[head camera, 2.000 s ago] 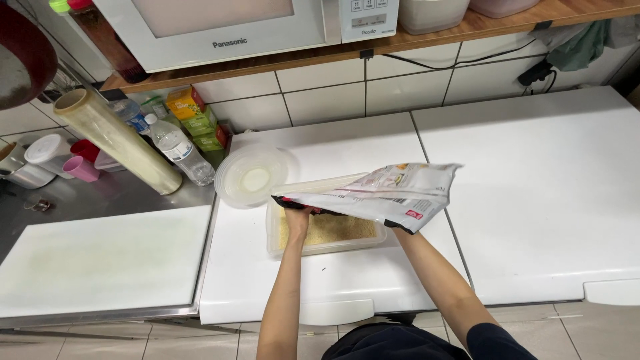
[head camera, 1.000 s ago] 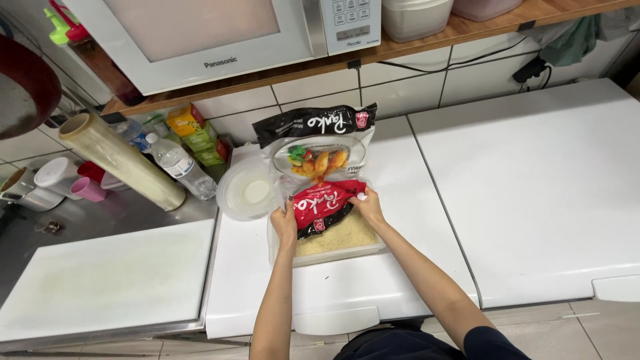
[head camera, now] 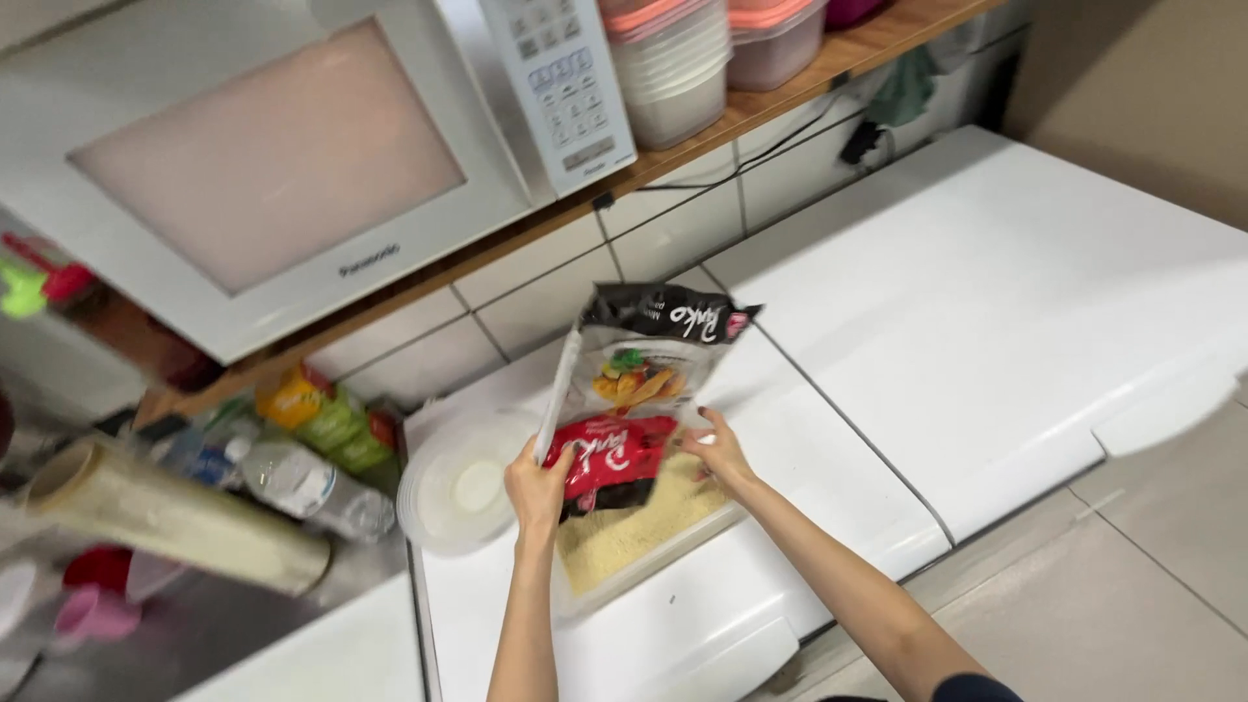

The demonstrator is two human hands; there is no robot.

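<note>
A panko breadcrumb bag (head camera: 634,375), black, clear and red, stands tilted over a plastic container (head camera: 639,580) of pale crumbs (head camera: 634,531). My left hand (head camera: 538,487) grips the bag's left edge near its lower part. At the bag's right side is my right hand (head camera: 717,450), thumb and fingers apart, above the crumbs; whether it still touches the bag is not clear. The container's far part is hidden behind the bag. Left of the container lies a round translucent lid (head camera: 439,487) on the white freezer top (head camera: 819,458).
A microwave (head camera: 283,146) and stacked plastic tubs (head camera: 673,88) sit on a wooden shelf (head camera: 809,83) above. At left are a plastic bottle (head camera: 312,487), a roll of plastic film (head camera: 185,522), a pink cup (head camera: 97,612) and a white cutting board (head camera: 331,648).
The bag lay tilted sideways over the container at first, then stood with both hands on it. Since then my right hand's fingers have spread. The view has turned and moved closer.
</note>
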